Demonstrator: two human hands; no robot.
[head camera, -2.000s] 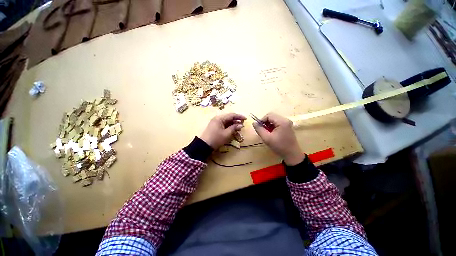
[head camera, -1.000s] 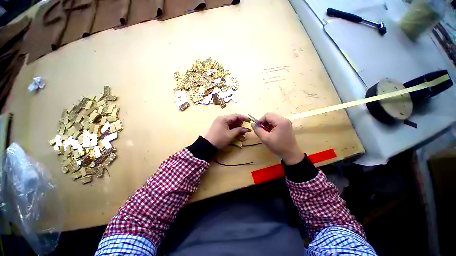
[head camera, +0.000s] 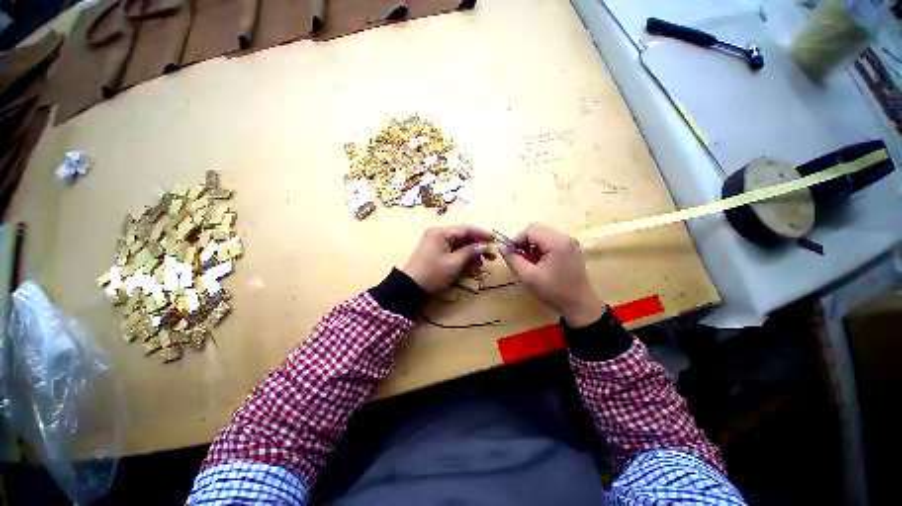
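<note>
My left hand (head camera: 445, 259) has thumb and fingertips closed on a small gold metal plate, mostly hidden by the fingers. My right hand (head camera: 554, 269) is closed on a small thin tool (head camera: 527, 254) with a reddish part; its metallic tip points at the left fingertips. The hands nearly touch. A wide pile of gold plates (head camera: 183, 232) lies on the left of the board, and a smaller pile (head camera: 405, 163) lies beyond my hands. A pale-yellow tape strip (head camera: 673, 213) runs from the right to behind my right hand. A thin dark cord (head camera: 460, 325) lies by my hands.
A red strip (head camera: 534, 346) lies at the board's near edge under my right wrist. A tape dispenser (head camera: 776, 203), hammer (head camera: 702, 42) and pale tub (head camera: 829, 42) stand right. Brown panels (head camera: 208, 40) lie along the far edge; a clear bag (head camera: 59, 385) lies left.
Both hands stay in nearly the same place, with small finger movements. The right hand has shifted slightly to the right. The piles look the same.
</note>
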